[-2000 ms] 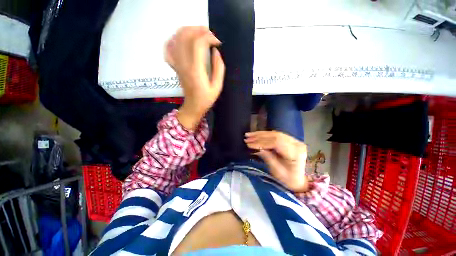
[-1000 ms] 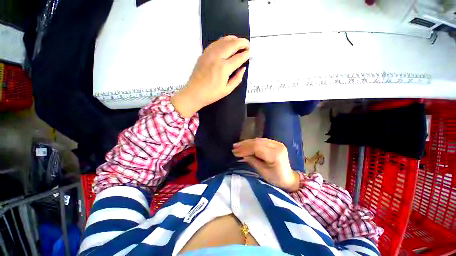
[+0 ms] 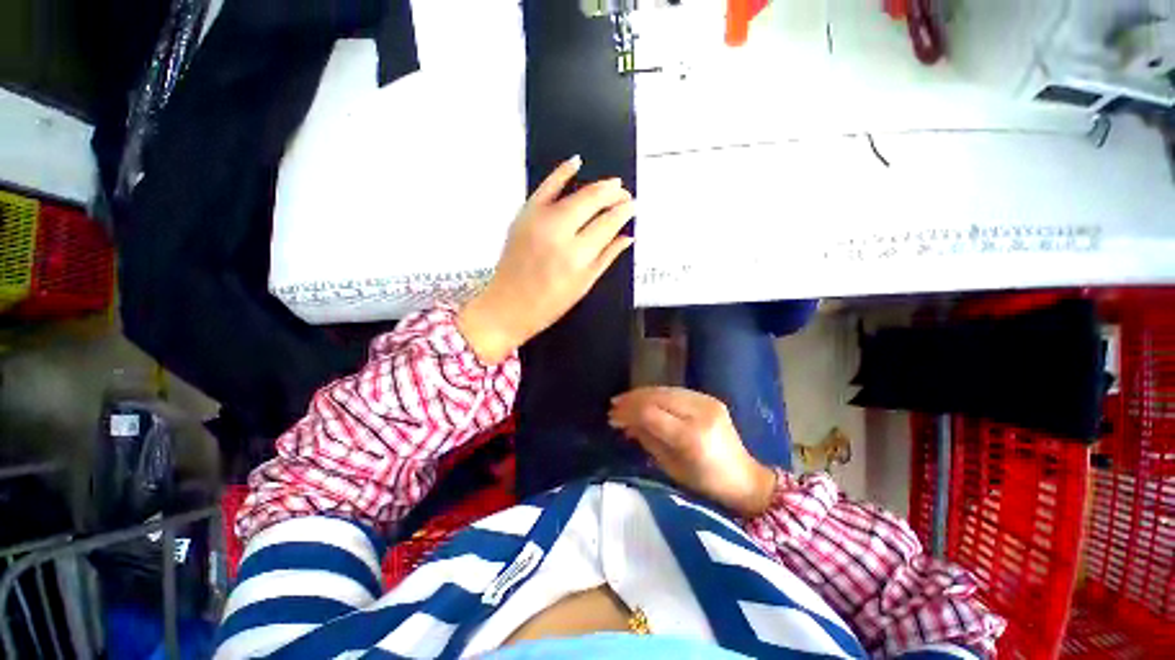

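A long black fabric strip [image 3: 577,123] runs from the presser foot area [image 3: 625,39] at the top, down over the table edge to the lap. My left hand [image 3: 561,252] lies on the strip with its fingers apart, pressing it on the white table [image 3: 400,181]. My right hand [image 3: 677,432] is at the strip's right edge near the lap, fingers bent together; whether it pinches the edge is hard to tell. Red-handled snips [image 3: 924,31] and an orange-red tab [image 3: 741,19] lie right of the needle area, partly cut off by the top edge.
A large black fabric piece [image 3: 213,194] hangs off the table's left side. A dark thread [image 3: 879,150] lies on the table at right. Ruler marks run along the front edge. Red baskets [image 3: 1018,516] stand below right, with black fabric [image 3: 986,368] over one. A grey metal rack [image 3: 77,554] is at lower left.
The view has shifted up the table, showing the presser foot area and snips. My left hand has gone from raised and blurred to lying on the strip. My right hand stays near the lap.
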